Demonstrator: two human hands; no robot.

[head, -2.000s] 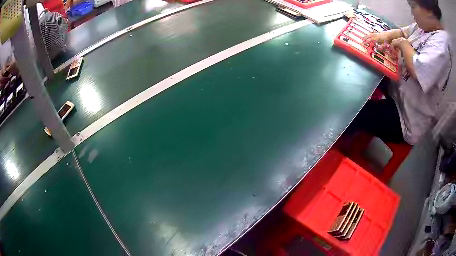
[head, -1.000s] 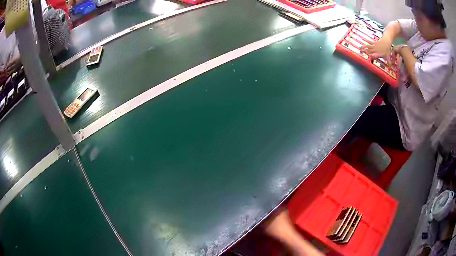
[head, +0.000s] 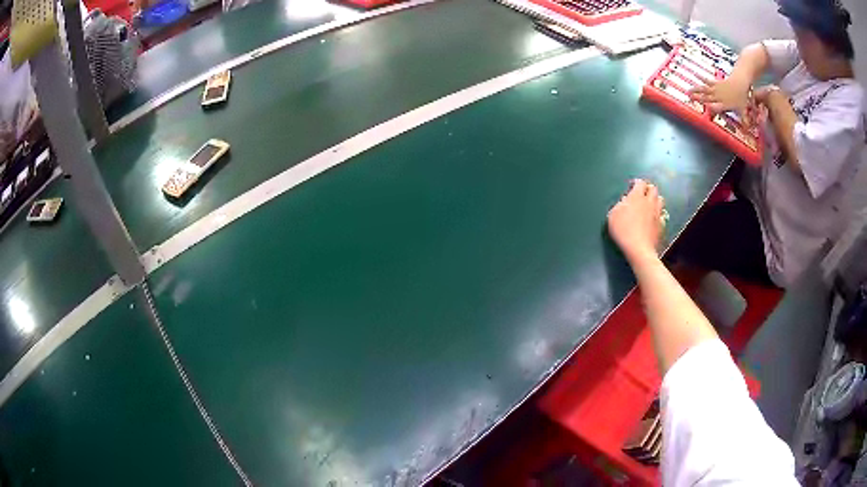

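Observation:
My right hand [head: 639, 219] reaches in from the lower right in a white sleeve and rests over the right edge of the green bench [head: 399, 257]. Its fingers are curled; a small pale-green bit shows beside them, but I cannot tell whether it is held. My left hand is out of the picture. A small overlapping stack of gold phones or housings [head: 645, 436] lies on the red surface [head: 594, 385] below bench level, partly hidden by my sleeve.
Gold keypad phones [head: 196, 169] lie on the conveyor [head: 285, 119] beyond a pale rail. A grey post [head: 81, 162] stands at left. A seated person [head: 813, 143] works over a red phone tray [head: 694, 109] at right.
My right arm has come in from the lower edge and reached up to the bench's right side, covering part of the red surface. The conveyor phones have moved up and right; another shows at left.

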